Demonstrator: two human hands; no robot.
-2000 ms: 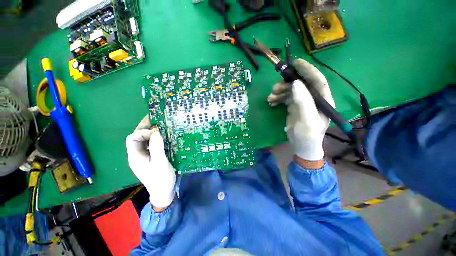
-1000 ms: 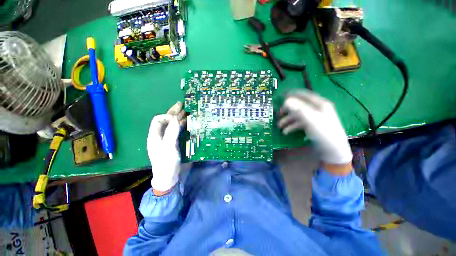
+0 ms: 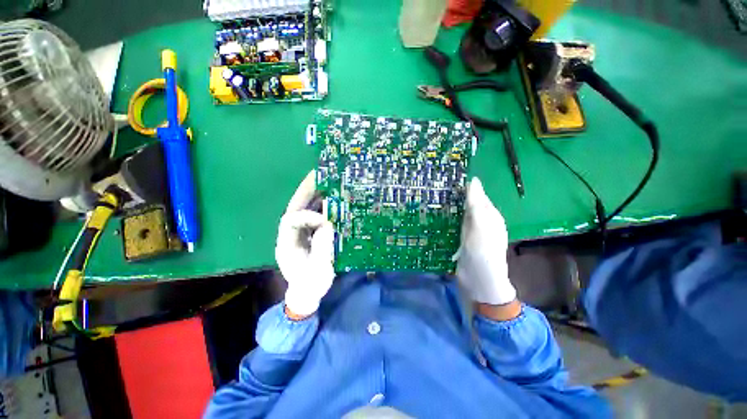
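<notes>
A green circuit board [image 3: 397, 196] with rows of small dark and silver parts is held face up over the front edge of the green mat. My left hand [image 3: 307, 254], in a white glove, grips its left edge, thumb in front. My right hand [image 3: 486, 250], also white-gloved, is against its right edge with the fingers straight. Part of the fingers is hidden behind the board. The black soldering iron [image 3: 576, 72] sits in the right iron stand [image 3: 545, 102].
A second board [image 3: 266, 57] is at the back. The blue solder sucker [image 3: 178, 176], yellow roll [image 3: 135, 106], fan [image 3: 49, 106] and left sponge tray [image 3: 147, 233] are at left. Side cutters [image 3: 438, 94] and a slim dark tool [image 3: 513, 159] lie behind. A person's blue sleeve [image 3: 672, 311] is at right.
The soldering iron has gone from my right hand into the right stand. My right hand has come in to the board's right edge. My left hand still holds the board.
</notes>
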